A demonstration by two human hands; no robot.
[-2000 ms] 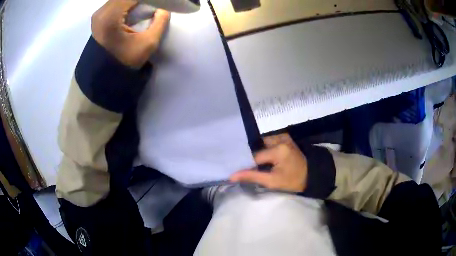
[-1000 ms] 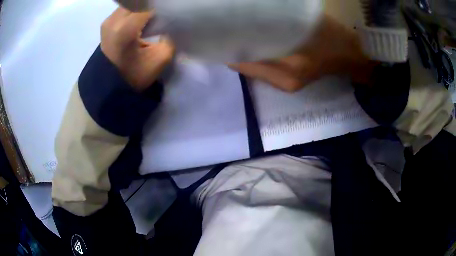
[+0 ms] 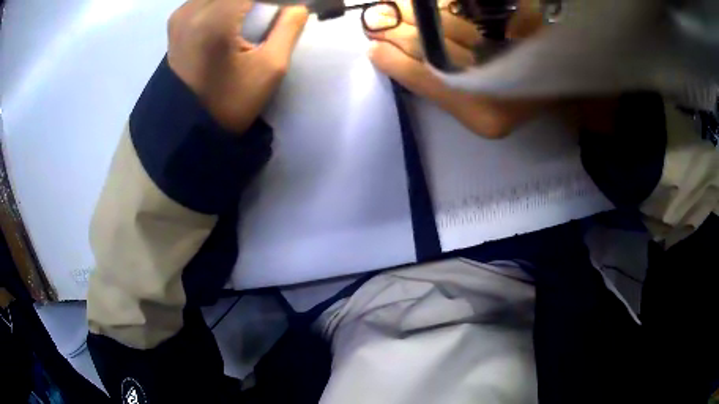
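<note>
The light panel [image 3: 331, 181] lies on the table and runs up under the lamp at the needle area [image 3: 381, 16]. The dark panel [image 3: 418, 181] shows as a thin strip along its right edge. My left hand [image 3: 236, 63] pinches the light panel at its upper left, thumb and fingers together. My right hand [image 3: 465, 87] lies to the right of the seam edge, its fingers reaching to the cloth beside the needle area. The blurred machine head [image 3: 583, 51] hides part of it, so its grip cannot be told.
The white table [image 3: 71, 150] has a ruler scale [image 3: 504, 203] along its front edge. Pale grey cloth [image 3: 434, 323] rests across my lap. Dark and light cloth hangs below the table at left. Part of a dark-handled tool [image 3: 705, 125] shows at the far right.
My right hand has moved from the panel's lower corner up to the needle area. The machine head has come into view. My left hand stays pinched at the upper left, slightly further right.
</note>
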